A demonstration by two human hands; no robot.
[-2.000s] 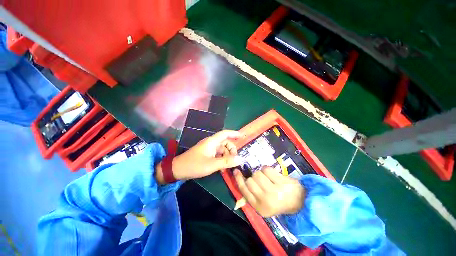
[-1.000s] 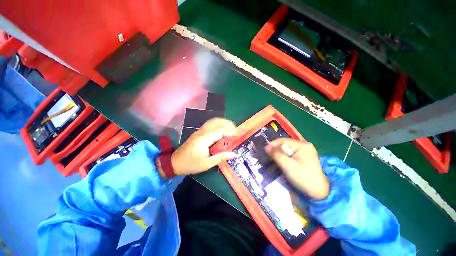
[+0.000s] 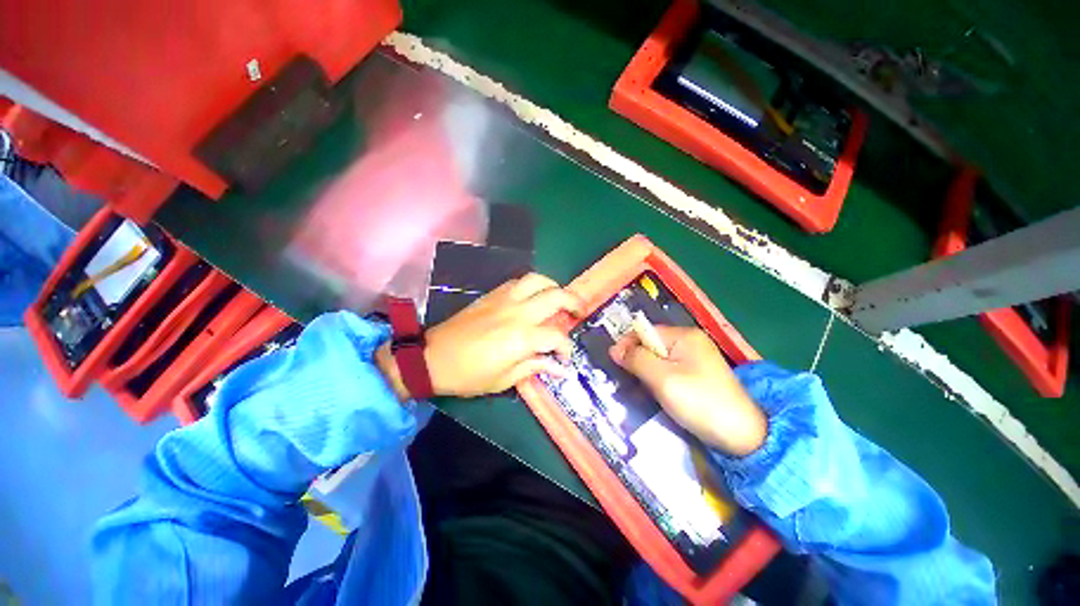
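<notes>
The open tablet (image 3: 640, 440) lies in a red tray (image 3: 584, 474) in front of me, its board and white battery area showing. My left hand (image 3: 503, 337) rests on the tray's left edge, fingertips at the board; whether it holds a small piece cannot be told. My right hand (image 3: 687, 385) is over the upper part of the tablet, closed round a slim pale tan tool (image 3: 649, 336), its upper part showing above the fingers. Its tip is hidden. Black adhesive sheets (image 3: 464, 266) lie on the bench just beyond my left hand.
A red bin (image 3: 237, 71) with a dark block (image 3: 267, 124) stands upper left. Shiny film (image 3: 391, 225) lies on the bench. Trayed tablets are stacked left (image 3: 101, 290); another (image 3: 758, 107) lies beyond the chipped white edge (image 3: 699, 211). A grey post (image 3: 971, 278) juts in from the right.
My right hand has moved up the tablet from its middle, and the tan tool now points upward. My left hand has flattened onto the tray edge. The view has shifted slightly.
</notes>
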